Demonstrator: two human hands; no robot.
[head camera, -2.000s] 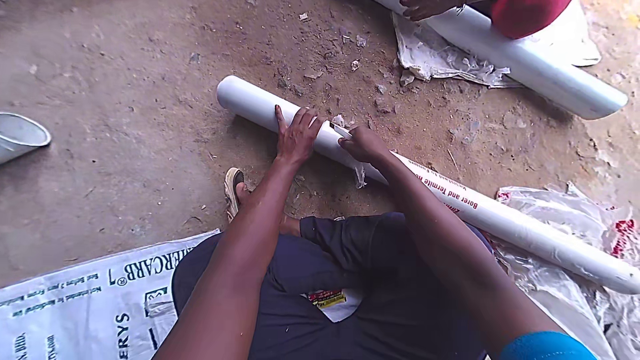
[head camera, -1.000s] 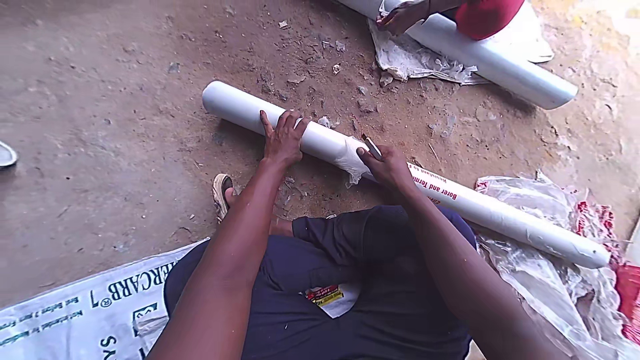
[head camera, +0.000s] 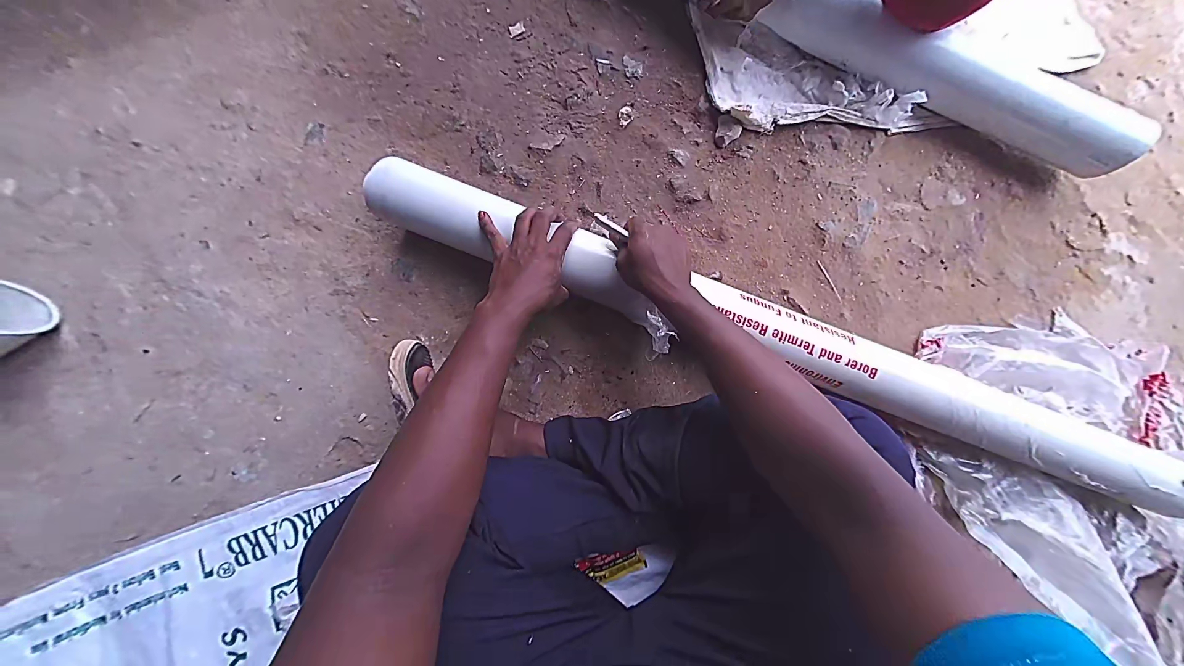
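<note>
A long white plastic pipe (head camera: 934, 388) with red print lies slantwise across the ground before my legs. Spread over its upper left part is my left hand (head camera: 527, 254), fingers on the far side and palm on the surface. My right hand (head camera: 652, 259) rests against the pipe a little to the right, closed around a small, thin, pale tool (head camera: 610, 224), perhaps a blade; its tip points up and left, and the rest is hidden in the fingers. A shred of clear plastic film (head camera: 659, 331) hangs from the pipe's near side below that hand.
Another white pipe (head camera: 1017, 88) lies on a pale sheet (head camera: 786, 102) at upper right, beside a person's red clothing. Crumpled clear plastic (head camera: 1045, 555) is at right, a printed white sack (head camera: 139, 583) at lower left. A pipe end (head camera: 23, 314) shows at the left edge.
The other person's hand, seen earlier on the far pipe, is mostly out of view. My right hand has turned slightly, with the thin tool still in it. My left hand remains on the pipe.
</note>
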